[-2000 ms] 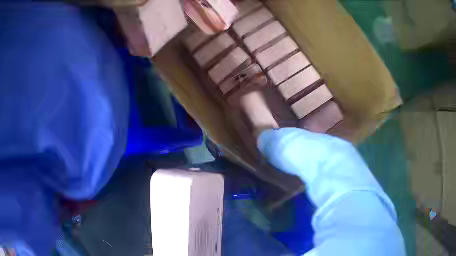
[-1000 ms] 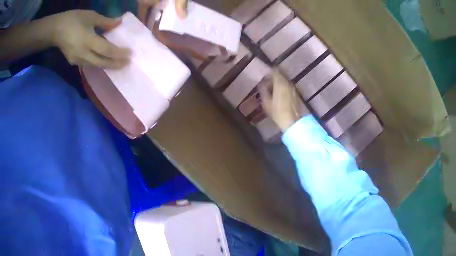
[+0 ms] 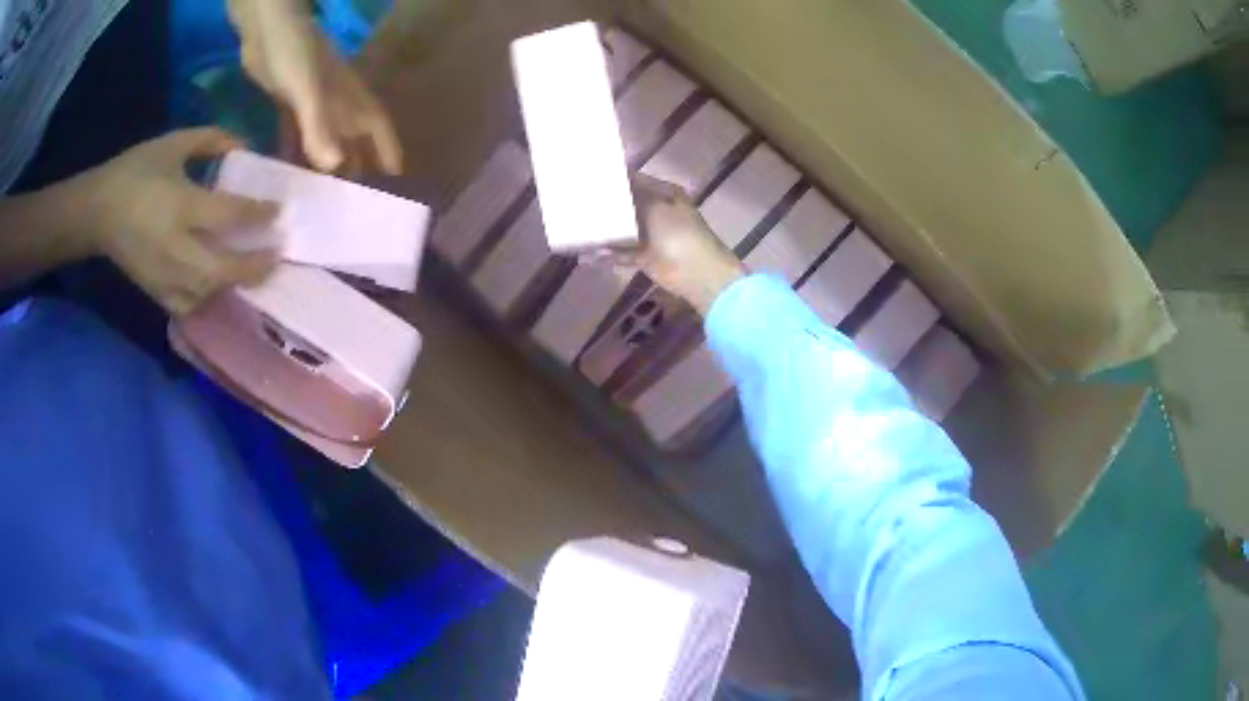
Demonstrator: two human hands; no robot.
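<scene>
My right hand, bare with a light blue sleeve, grips a pale pink shell by its lower end above the open carton. Packed pink shells lie in rows below it with dark gaps between them. One packed piece shows a round dark cut-out. Another pink shell with a strap button stands at the bottom edge, cut off. What holds it is hidden. My left hand is not in view.
Another person's hand holds two pink shells at the left, one with a brown strap. A second hand is open above them. Blue clothing fills the lower left. More cartons stand at the right.
My right hand has risen from the packed row and now holds a shell. The other person's second hand no longer holds a shell. The bottom shell has moved right.
</scene>
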